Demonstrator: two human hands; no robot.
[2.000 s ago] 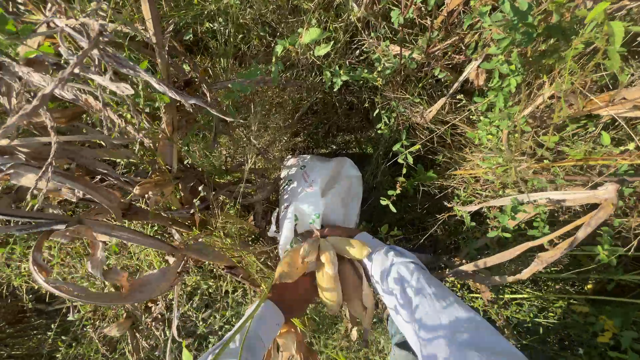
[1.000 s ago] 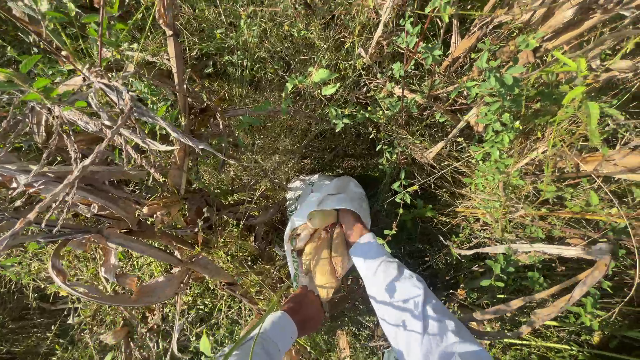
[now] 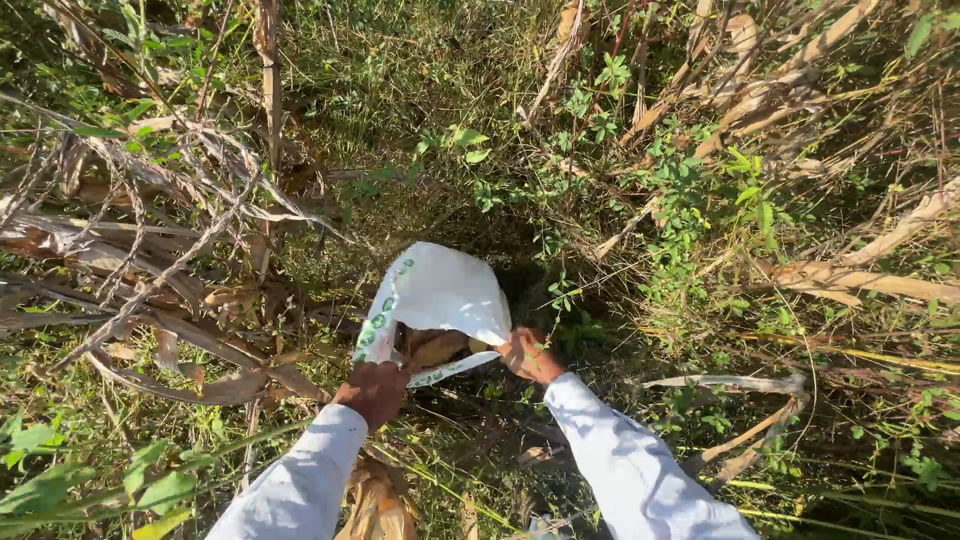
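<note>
A white woven plastic sack [image 3: 450,289] with green printing stands in the middle of the view, its mouth held apart. My left hand [image 3: 375,391] grips the near left edge of the mouth. At the right corner of the mouth, my right hand [image 3: 529,354] holds the rim. Inside, in shade, lie corn ears in dry husks [image 3: 436,349], only partly visible. Below my left hand, a dry corn husk [image 3: 379,502] shows at the bottom of the view.
Dry corn stalks and curled leaves [image 3: 202,352] lie tangled on the left. More dry stalks [image 3: 832,281] stretch across the right side. Green weeds [image 3: 675,195] and grass grow around the sack, and an upright dry stalk [image 3: 268,82] stands at the upper left.
The corn ears held in my hands two seconds ago have gone into the sack. Both hands have let go of them and now hold the sack's rim, its mouth spread wider.
</note>
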